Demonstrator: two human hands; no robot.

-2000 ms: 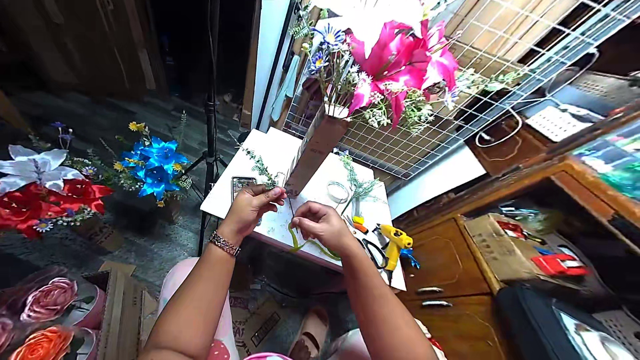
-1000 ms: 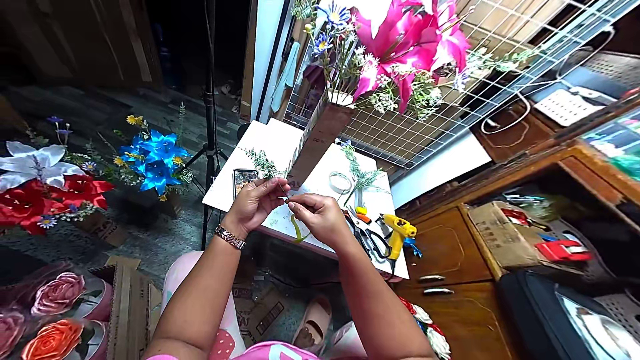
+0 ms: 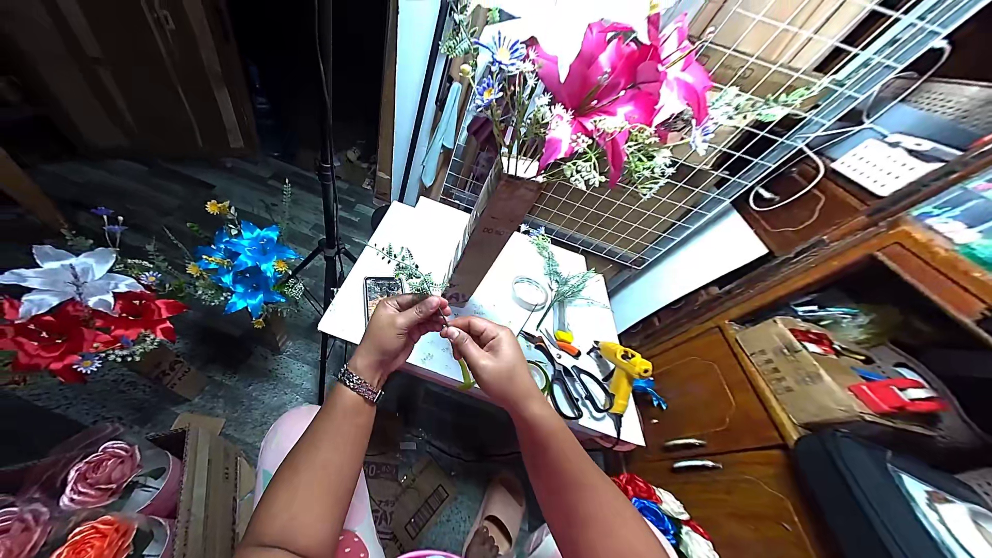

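Note:
My left hand (image 3: 399,329) pinches the thin stem of an artificial green leaf sprig (image 3: 411,267) above the front of a white table. Close to its right, my right hand (image 3: 487,355) has fingertips on the same stem and on a strip of green floral tape (image 3: 465,373) that hangs below. Just behind my hands a tall cardboard vase (image 3: 496,232) holds artificial pink lilies (image 3: 604,85) and small white and blue flowers. Right of my hands lie black-handled scissors (image 3: 573,381), a yellow glue gun (image 3: 624,372), a tape roll (image 3: 530,293) and further green sprigs (image 3: 570,283).
A phone (image 3: 383,296) lies at the table's left. A black tripod (image 3: 329,186) stands beyond it, near blue artificial flowers (image 3: 249,263) and a red and white arrangement (image 3: 70,302). Wooden cabinets (image 3: 697,387) flank the right side. A white wire grid (image 3: 620,217) stands behind the table.
My hands stay close together at the stem, with small finger movements. The view has shifted slightly.

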